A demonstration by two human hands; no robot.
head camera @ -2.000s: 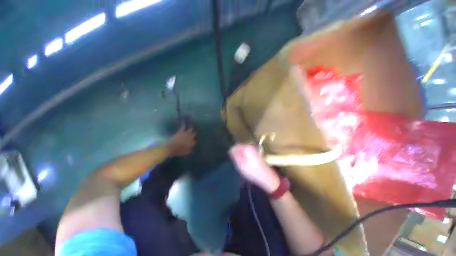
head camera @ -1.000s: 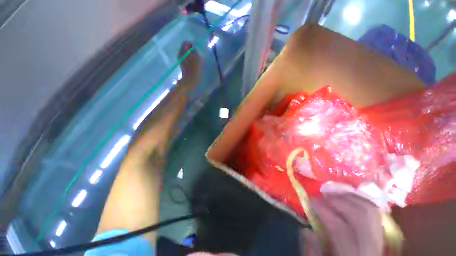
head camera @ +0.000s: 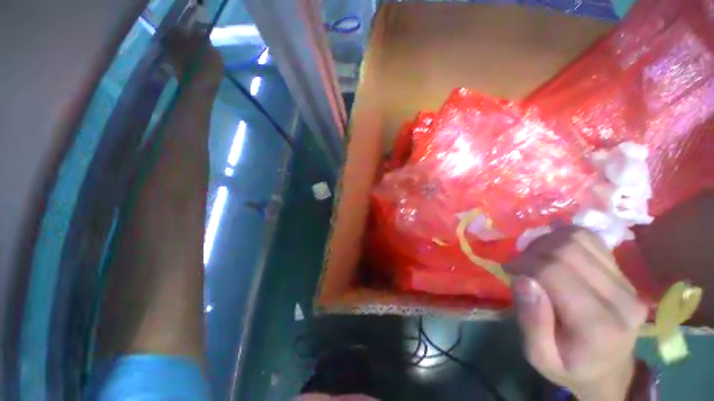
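Note:
My right hand [head camera: 583, 309] is closed on a cream-yellow tape strip [head camera: 479, 257] at the lower right, over the near edge of an open brown carton [head camera: 470, 48]. One curled end of the strip lies over the red bubble wrap [head camera: 485, 184]; a loop sticks out to the right of the hand. The wrap fills the carton and rises out at the upper right. Crumpled white material [head camera: 622, 192] lies on it. My left arm stretches up the left side; my left hand [head camera: 192, 51] is dark and blurred at the top, its fingers unclear.
A grey metal post [head camera: 301, 66] stands left of the carton. A large dark curved edge runs down the far left. Black cables [head camera: 430, 345] lie on the floor below the carton. Small white scraps [head camera: 322, 190] lie on the floor. A blue loop [head camera: 343, 24] shows near the top.
The view has shifted from the floor to over the carton. My right hand, with the strip, has come up over the carton's near edge. My left hand has moved from low near the floor to the upper left.

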